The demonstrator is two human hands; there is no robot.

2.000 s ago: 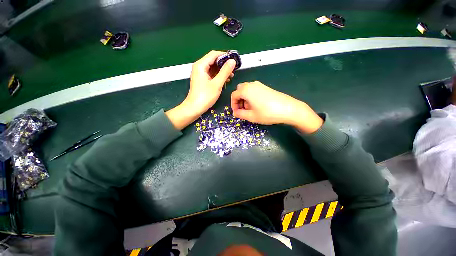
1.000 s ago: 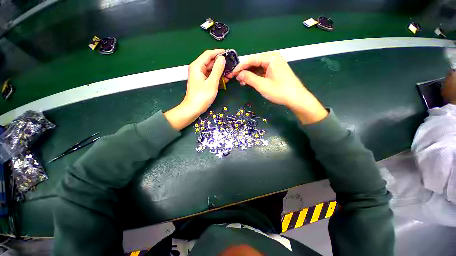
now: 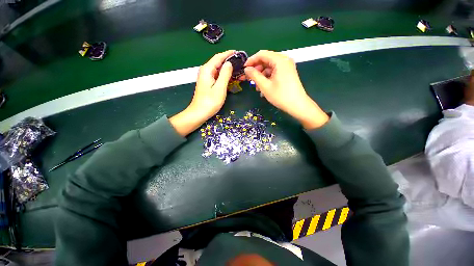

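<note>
A black rounded-square housing (image 3: 237, 63) is held upright above the white strip's near edge. My left hand (image 3: 212, 89) is shut on its left side, thumb on its face. My right hand (image 3: 278, 80) has its fingertips at the housing's right edge; a tiny whitish bit shows just under them, and whether they grip it or the housing is unclear. A yellow flex piece (image 3: 235, 87) hangs below the housing. A loose pile of small parts (image 3: 234, 137), white-silver and dark with yellow spots, lies on the green worktop (image 3: 187, 182) below my hands.
The green conveyor (image 3: 156, 39) beyond the white strip (image 3: 130, 85) carries several spaced housings (image 3: 212, 32). Tweezers (image 3: 77, 155) and plastic bags of parts (image 3: 26, 179) lie at left. A person's white sleeve (image 3: 457, 140) and a black tray (image 3: 451, 93) are at right.
My right hand has moved from over the pile up to the housing. The housing is turned more upright, with the yellow piece showing beneath. The belt units have shifted left.
</note>
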